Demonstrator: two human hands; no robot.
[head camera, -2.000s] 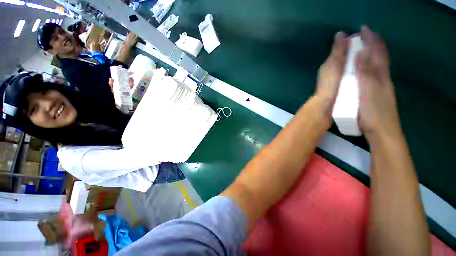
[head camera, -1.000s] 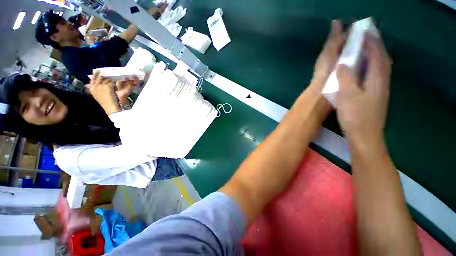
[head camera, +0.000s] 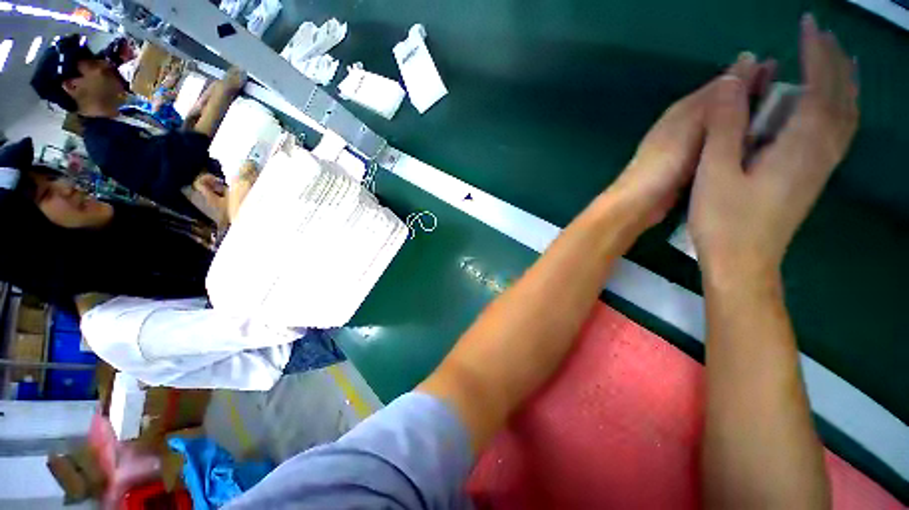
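Note:
A slim white box (head camera: 775, 112) is between my hands above the green conveyor belt (head camera: 558, 95). It is slightly blurred and mostly hidden by my right hand; a white corner also shows below the palms. My left hand (head camera: 678, 144) holds it from the left, its fingertips partly hidden behind my right thumb. My right hand (head camera: 762, 189) is around its near side, thumb on the left and fingers extended upward on the right. Both hands are bare.
Several white cartons (head camera: 421, 70) lie on the belt at upper left. A pale edge rail (head camera: 498, 209) crosses below my hands. A pink-red pad (head camera: 608, 408) is under my forearms. A white stack (head camera: 299, 239) and two people are at left.
My hands have moved to the right with the box, and my right hand now covers most of it. The nearest person at left has lowered their hands and turned their head.

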